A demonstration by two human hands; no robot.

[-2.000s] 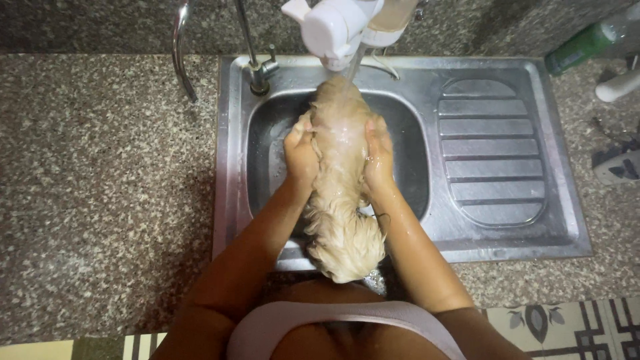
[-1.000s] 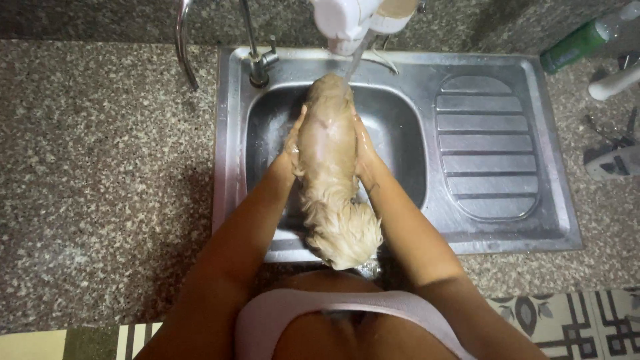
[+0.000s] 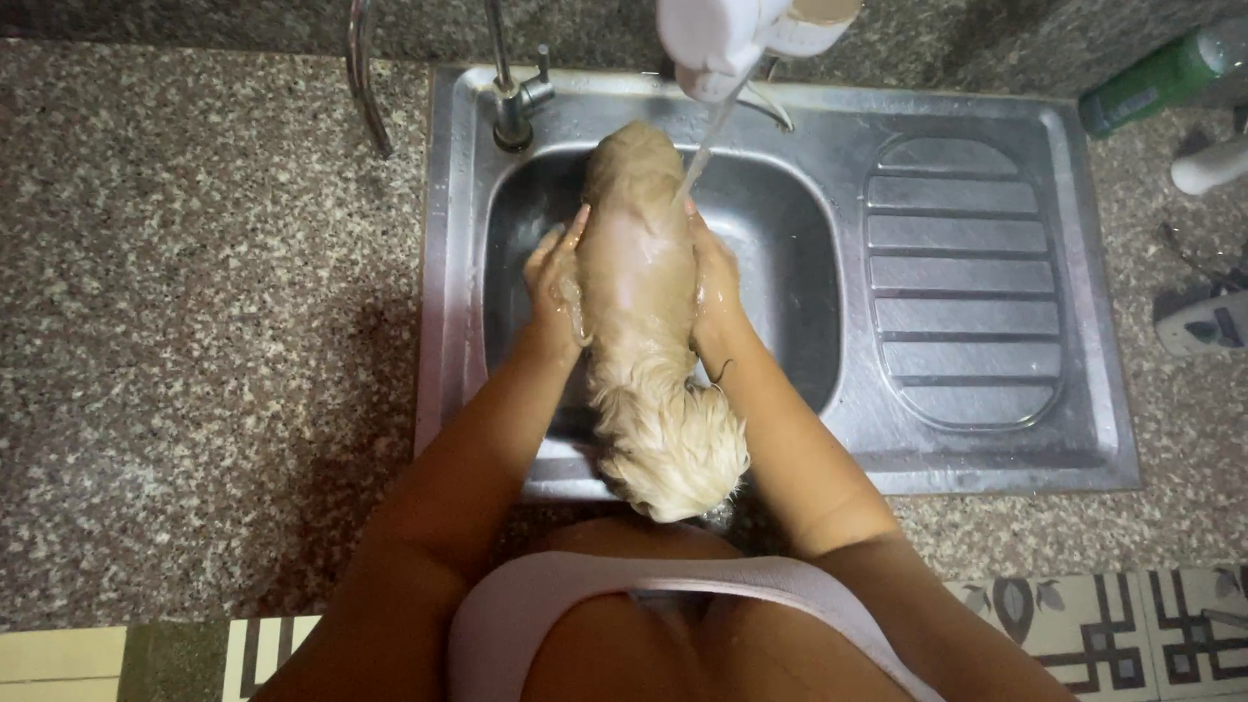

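A small wet dog with cream fur (image 3: 639, 263) stands in the basin of a stainless steel sink (image 3: 790, 283), its head at the near rim and its rump toward the tap. My left hand (image 3: 558, 283) lies along the dog's left-of-view flank, fingers a little spread. Against the other flank rests my right hand (image 3: 714, 268), its fingertips partly hidden by the body. Water (image 3: 707, 141) runs down from a white tap-mounted fitting (image 3: 717, 39) onto the dog's back near my right fingertips. The dog's legs are hidden.
Behind the basin stands a metal faucet (image 3: 512, 117), with a curved metal spout (image 3: 363, 88) to its left. A ribbed drainboard (image 3: 965, 283) lies at right. On the speckled counter (image 3: 195, 292) at far right are a green bottle (image 3: 1146, 86), a white object (image 3: 1209, 168) and a pale bottle (image 3: 1204, 324).
Both hands have shifted from farther up the dog's sides toward its middle since two seconds ago. The water stream now falls at the right side of its back.
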